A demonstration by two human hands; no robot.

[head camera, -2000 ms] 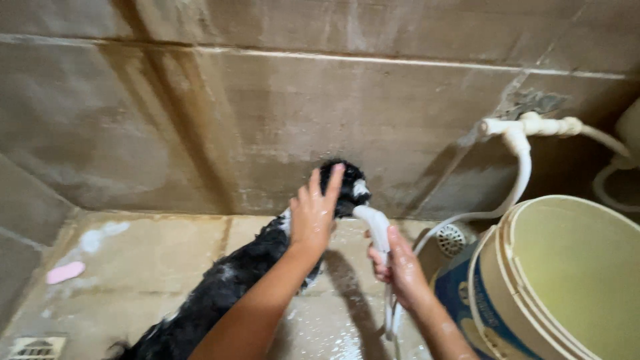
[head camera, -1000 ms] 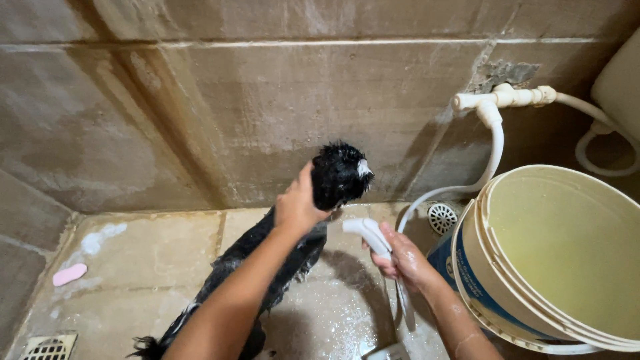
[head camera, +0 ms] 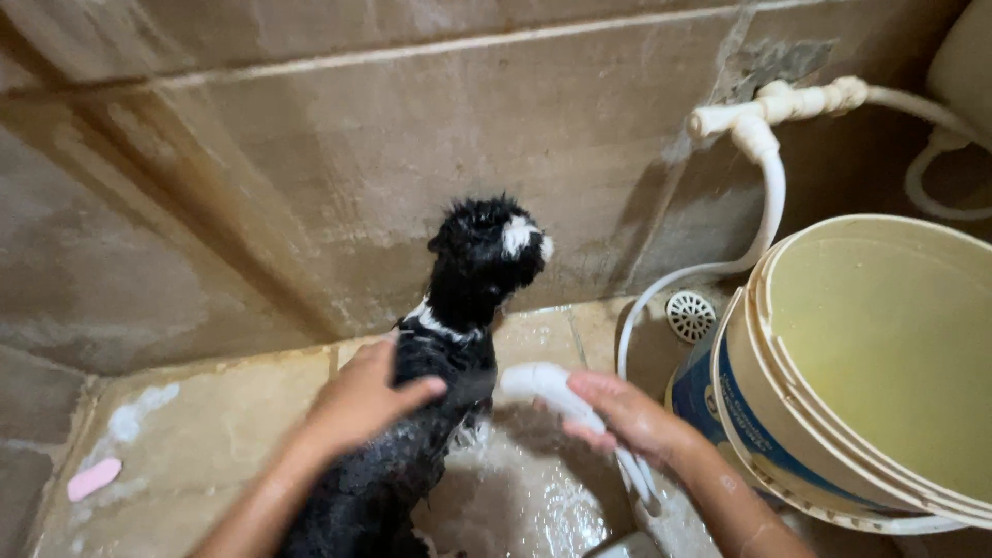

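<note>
A wet black dog [head camera: 446,364] with white on its muzzle and neck is on the wet tiled floor, its head turned to the right. My left hand [head camera: 376,395], slightly blurred, is at its upper back with the thumb spread; whether it touches the fur is hard to tell. In my right hand [head camera: 624,415] is a white hand shower [head camera: 554,387], its head pointing left toward the dog's chest. A white hose [head camera: 690,271] runs from the wall fitting [head camera: 767,112] down to the floor near that hand.
A large bucket [head camera: 802,418] of yellowish water stands at the right, near a round floor drain [head camera: 690,316]. A pink soap bar [head camera: 94,479] lies at the far left beside foam. The tiled wall [head camera: 372,186] rises behind the dog. A partly visible object is at the bottom edge.
My left hand has come off the dog's head and moved down to its upper back. The dog's head is now uncovered. My right hand still holds the hand shower.
</note>
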